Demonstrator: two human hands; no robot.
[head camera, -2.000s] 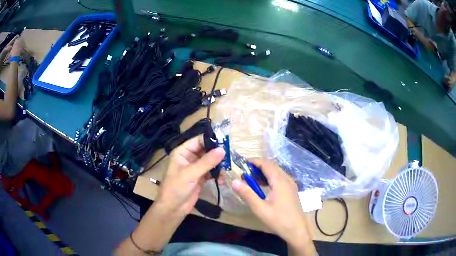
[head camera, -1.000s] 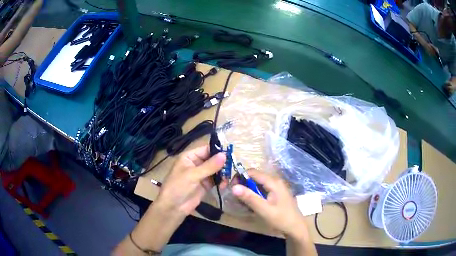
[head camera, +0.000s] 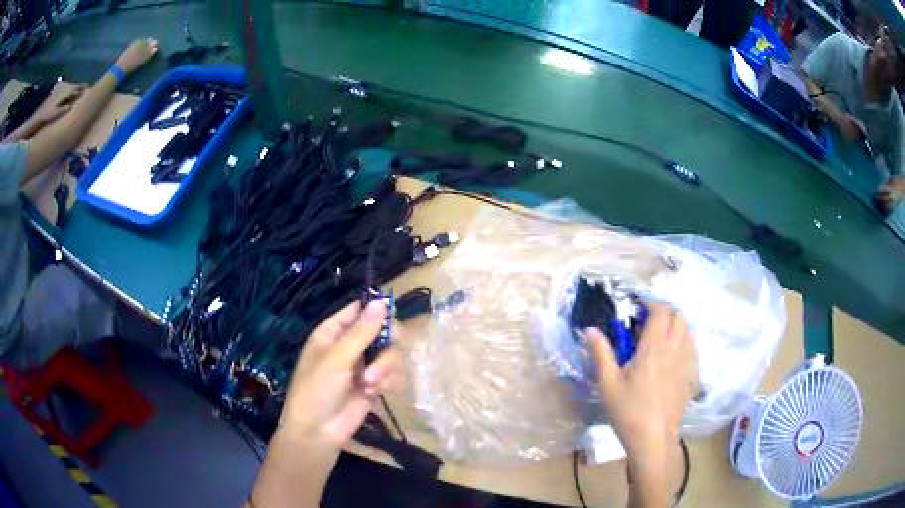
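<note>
My left hand (head camera: 340, 372) holds a small circuit board (head camera: 380, 322) with blue edges between thumb and fingers, with black cord hanging below it. My right hand (head camera: 650, 377) is over the opening of the clear plastic bag (head camera: 739, 317), at the black housing parts (head camera: 592, 303) inside. The blue-handled cutters (head camera: 627, 332) show under its fingers, so the hand still holds them. Whether it also grips a black part cannot be told. The large heap of black cables (head camera: 288, 218) lies left of the bag.
A blue tray (head camera: 87, 189) with black pieces stands at left, near another worker's arms. A white desk fan (head camera: 809, 434) stands at right. A white tag (head camera: 603, 445) lies by a looped cord. A green conveyor (head camera: 595, 119) with cables runs behind. Another person sits at far right.
My right hand has moved right, from beside the circuit board to the bag's opening, with the cutters. My left hand has shifted slightly left with the board. The neighbour's arm now reaches past the blue tray.
</note>
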